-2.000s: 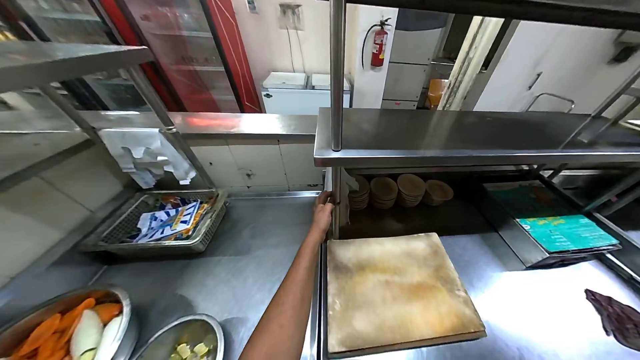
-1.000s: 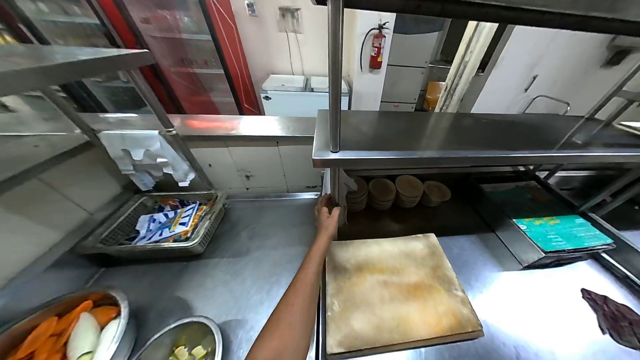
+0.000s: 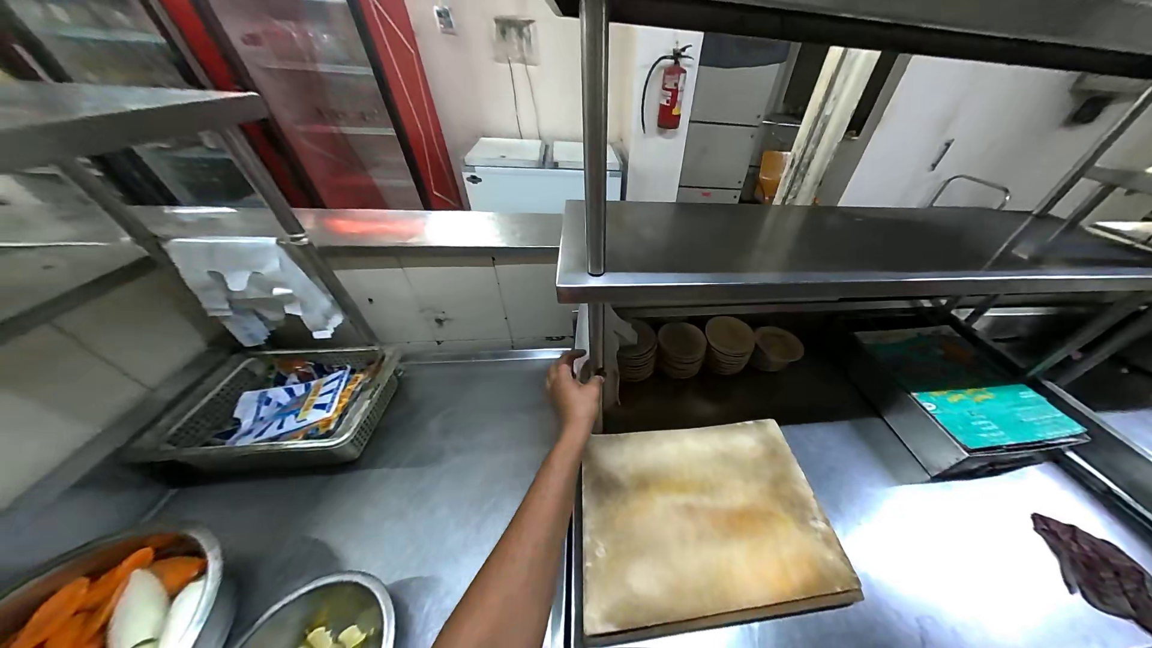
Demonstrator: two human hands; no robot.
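My left hand (image 3: 574, 391) reaches forward with its fingers curled at the lower part of a steel shelf post (image 3: 596, 333), above the counter's back edge. Whitish material hangs just behind the post. My right hand is out of view. A square, stained cutting board (image 3: 711, 531) lies right of my forearm. Stacks of small round bowls (image 3: 681, 346) stand under the shelf, right of the hand. At the lower left are a metal bowl of peeled carrots (image 3: 108, 585) and white vegetables (image 3: 141, 608), and a smaller metal bowl (image 3: 382, 601) with pale yellow pieces (image 3: 337, 636).
A steel shelf (image 3: 810, 243) spans above the board. At left, a perforated tray (image 3: 373, 396) holds printed packets, below hanging white plastic bags (image 3: 247, 274). A box with a teal printed sheet (image 3: 999, 414) and a dark crumpled item (image 3: 1093, 562) are at right.
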